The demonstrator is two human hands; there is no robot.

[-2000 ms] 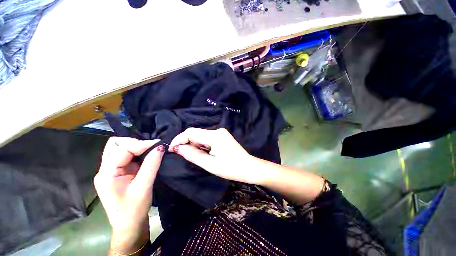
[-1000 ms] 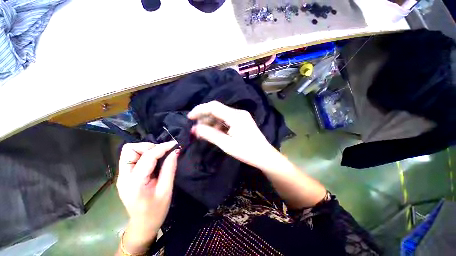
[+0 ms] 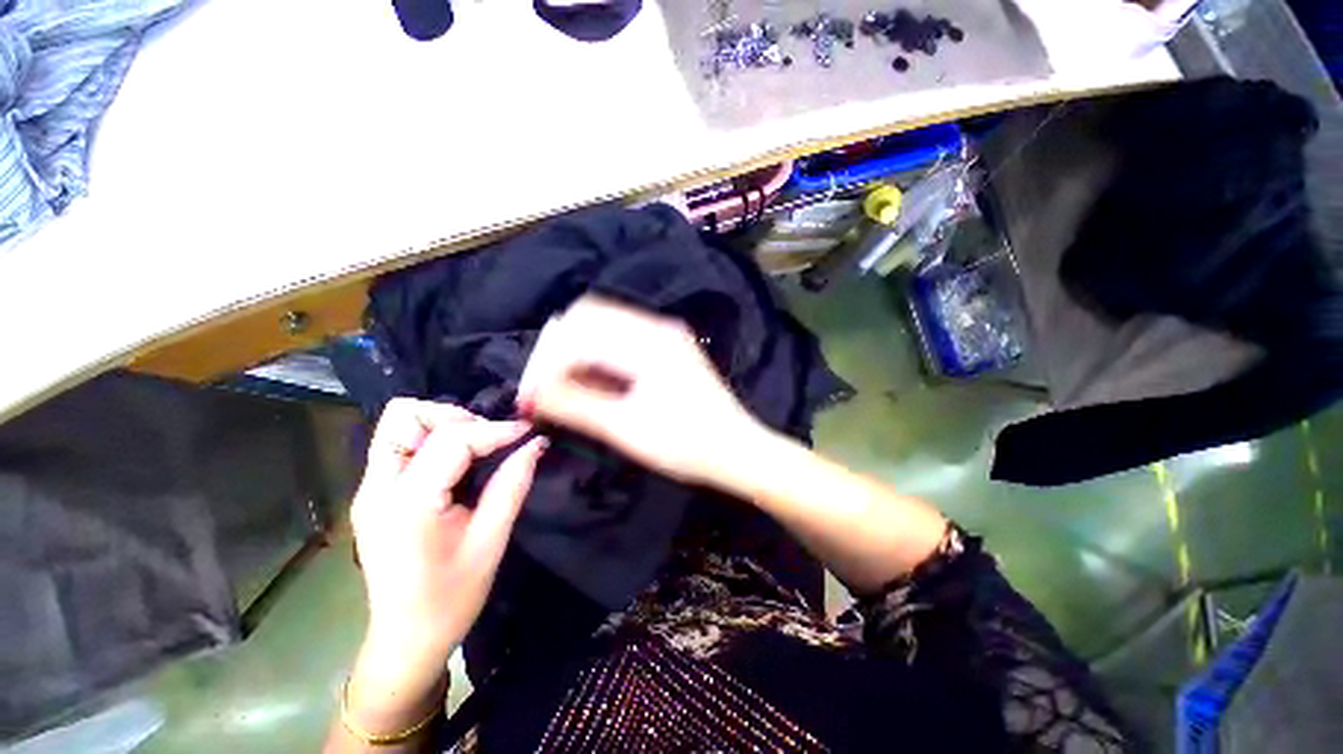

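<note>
A black garment (image 3: 589, 538) lies bunched on the lap, up against the table's front edge. My left hand (image 3: 442, 508) pinches a fold of it between thumb and forefinger, left of the middle. My right hand (image 3: 633, 390) is over the cloth with its fingertips close to my left fingertips; it is blurred. No needle or thread can be made out at the fingertips, so what my right hand holds cannot be told.
White table (image 3: 383, 148) with grey mat (image 3: 825, 96) bearing small dark and silvery pieces (image 3: 913, 30). Striped cloth (image 3: 44, 103) lies left. Under the table are an open drawer and a blue tray (image 3: 965, 317). Dark cloth (image 3: 1178, 251) hangs over the right bin; another grey bin (image 3: 118, 516) stands left.
A thin pale needle seen at my left fingertips a second ago no longer shows. My right hand has moved back close to my left fingertips. My left hand still pinches the cloth.
</note>
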